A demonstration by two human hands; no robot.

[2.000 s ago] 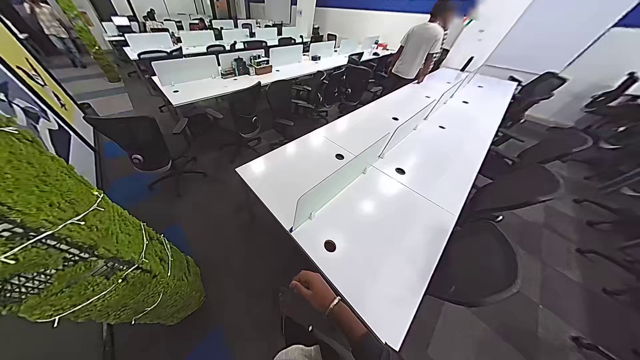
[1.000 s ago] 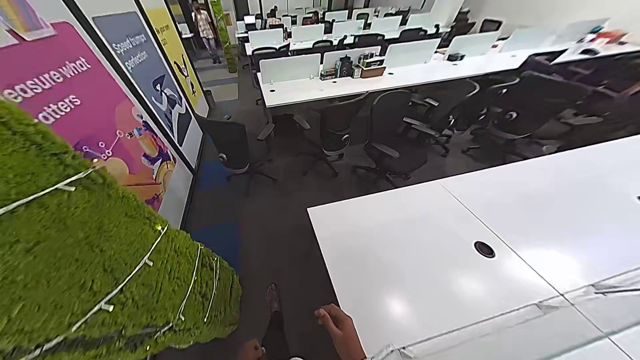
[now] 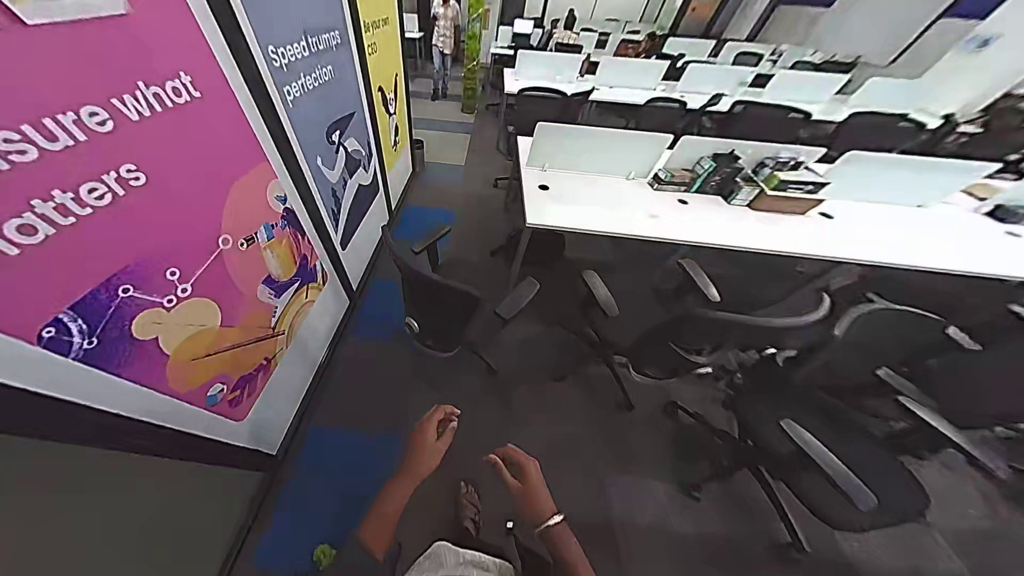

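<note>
Both of my hands are in the lower middle of the head view, above a dark carpeted floor (image 3: 480, 384). My left hand (image 3: 434, 436) has loosely curled fingers and touches nothing. A little to its right, my right hand (image 3: 516, 472) is bent inward, with a bracelet (image 3: 551, 522) at the wrist and nothing in its grasp. A sandalled foot (image 3: 470, 508) shows between and below them. The nearest thing ahead of the hands is a black office chair (image 3: 438, 308) beside the wall.
Printed wall panels (image 3: 184, 160) line the left side. A long white desk (image 3: 720, 224) with boxes (image 3: 676, 178) and low screens stands ahead. Several black chairs crowd the right, one with a wide seat (image 3: 848, 456). A person (image 3: 445, 40) is far down the aisle.
The view has swung left and moved on, past the white desk and green foliage-covered column seen earlier. Both hands now show fully in front, higher than before.
</note>
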